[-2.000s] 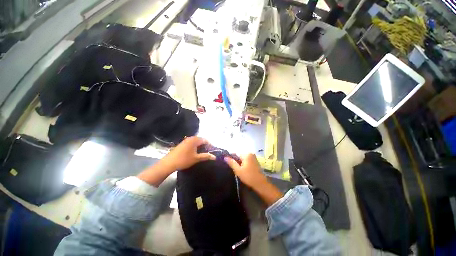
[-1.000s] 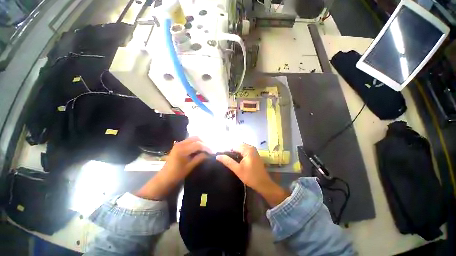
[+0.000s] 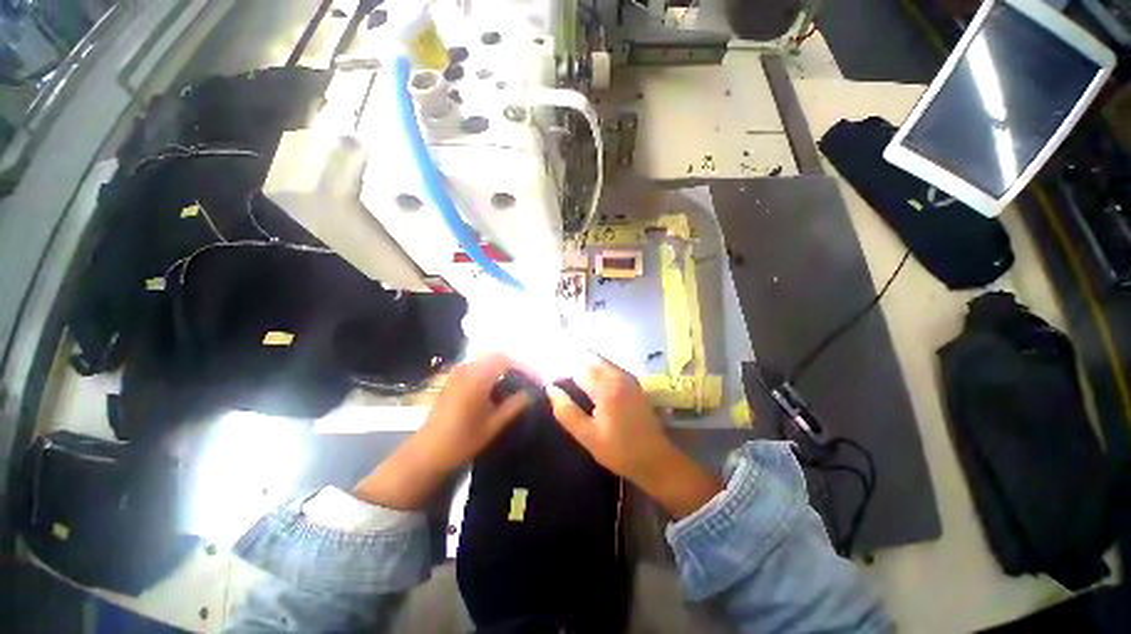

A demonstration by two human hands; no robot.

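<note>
A black garment piece (image 3: pixel 546 520) with a yellow number sticker (image 3: pixel 517 504) hangs from the needle area toward me. My left hand (image 3: pixel 478 403) pinches its upper edge on the left. My right hand (image 3: pixel 610 415) pinches the same edge on the right, close to my left hand. The edge lies just under the white sewing machine head (image 3: pixel 465 186). The presser foot and needle are lost in strong white glare, so I cannot tell whether the cloth is under the needle.
Stacked black pieces (image 3: pixel 248 322) with yellow stickers lie left. A blue hose (image 3: pixel 428 173) runs down the head. Right are the taped needle plate area (image 3: pixel 639 316), a cable with a small black connector (image 3: pixel 796 409), a white-framed tablet (image 3: pixel 1002 105) and separate black pieces (image 3: pixel 1029 446).
The view has moved closer over the machine than two seconds ago. Both hands keep hold of the black piece's edge; over the last second they and the cloth have shifted only slightly.
</note>
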